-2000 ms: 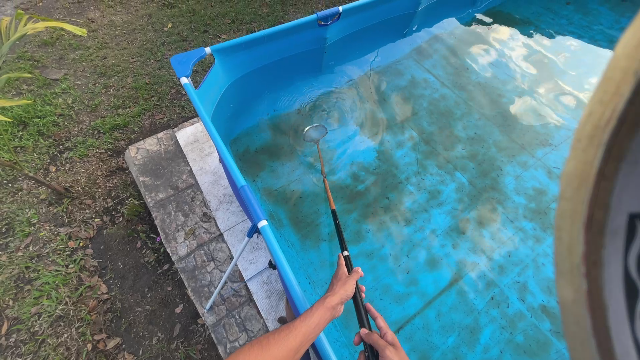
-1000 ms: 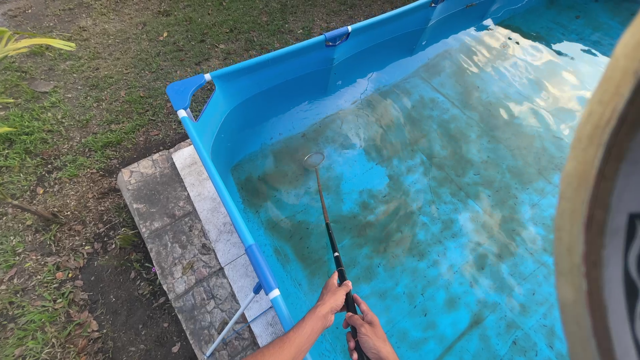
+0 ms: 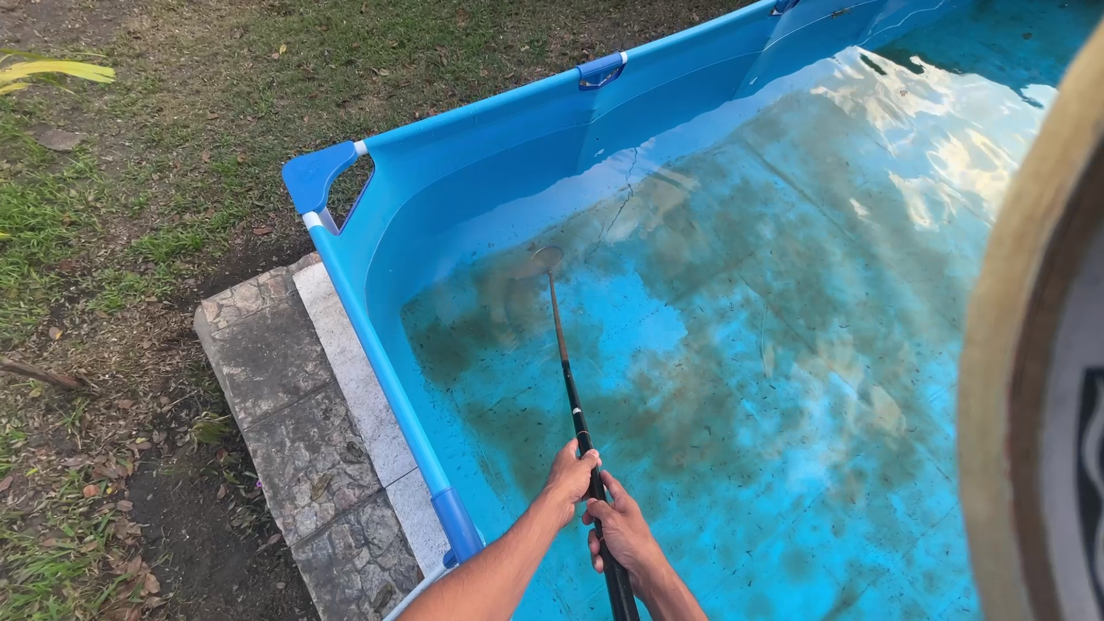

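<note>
A long pole (image 3: pixel 580 414), black near me and orange-brown farther out, reaches over the blue frame pool (image 3: pixel 483 185). My left hand (image 3: pixel 571 476) grips its black part. Just below, on the same black part, my right hand (image 3: pixel 619 524) is closed around it. At the far end a small round hoop (image 3: pixel 548 256) lies in the water near the pool's corner; whether it carries a net is hard to tell. Brown sediment (image 3: pixel 690 388) clouds the pool floor around and to the right of the pole.
A blue corner bracket (image 3: pixel 319 177) joins the pool's rails. Stone paving (image 3: pixel 302 431) and a pale slab strip (image 3: pixel 354 379) run along the left side. Grass (image 3: pixel 198 207) with dry leaves lies beyond. A blurred round tan-edged object (image 3: pixel 1000 345) fills the right edge of view.
The ripples around the hoop have faded, and the hoop now looks fainter in the water. My hands have come closer together on the pole than two seconds ago.
</note>
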